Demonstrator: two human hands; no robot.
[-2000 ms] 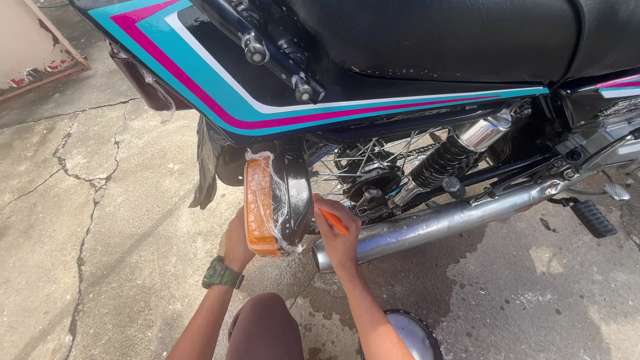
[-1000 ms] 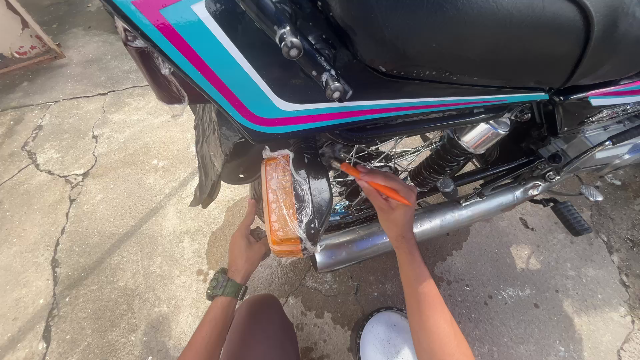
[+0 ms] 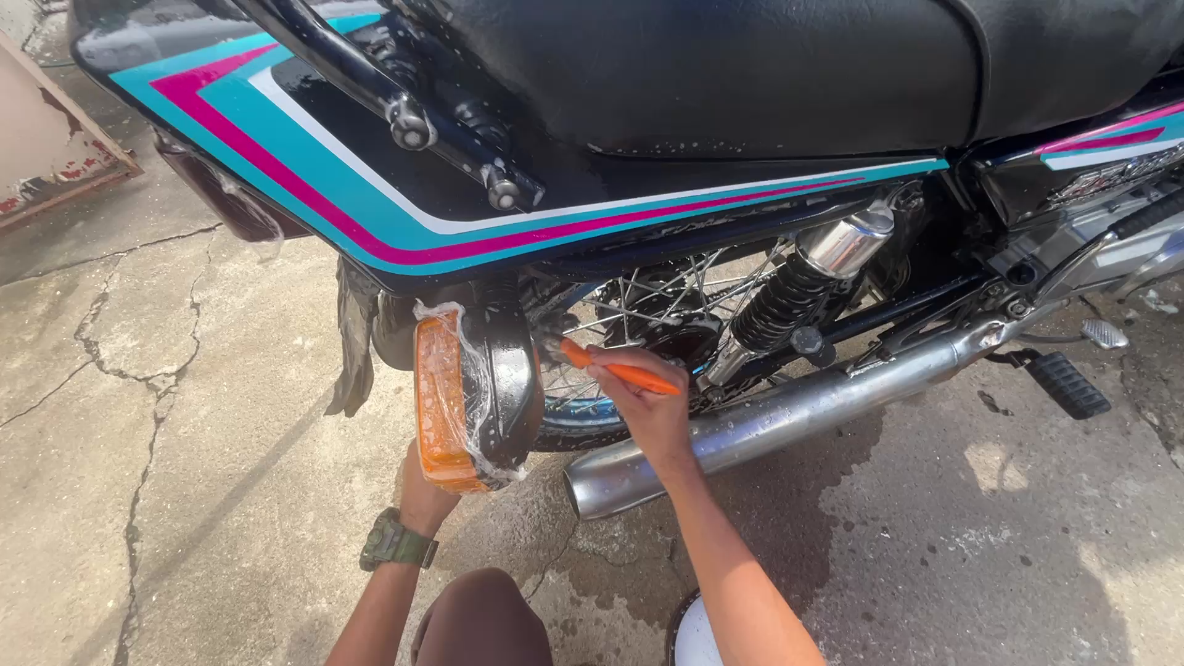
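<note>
My right hand (image 3: 647,398) is closed around the orange handle of a brush (image 3: 638,375). The brush's blurred tip is beside the spokes of the motorcycle's rear wheel (image 3: 615,319), just right of the black housing of a turn signal (image 3: 504,370). An amber turn signal lens (image 3: 442,398) with clear plastic film over it faces left. Below and behind it is my left hand (image 3: 424,490), its fingers hidden by the signal, so its grip cannot be seen. A green watch (image 3: 393,541) is on the left wrist.
A chrome exhaust pipe (image 3: 758,435) runs right from under the brush hand. Above are the striped black side panel (image 3: 370,222), a grab rail (image 3: 333,51) and the seat (image 3: 740,74). A shock absorber (image 3: 786,301) and footpeg (image 3: 1068,384) stand right. Cracked, partly wet concrete (image 3: 231,444) lies below.
The brush in my right hand has gone from the signal housing's lower right edge up toward the wheel spokes, then a little lower. My left hand has slipped further behind the signal since a second ago.
</note>
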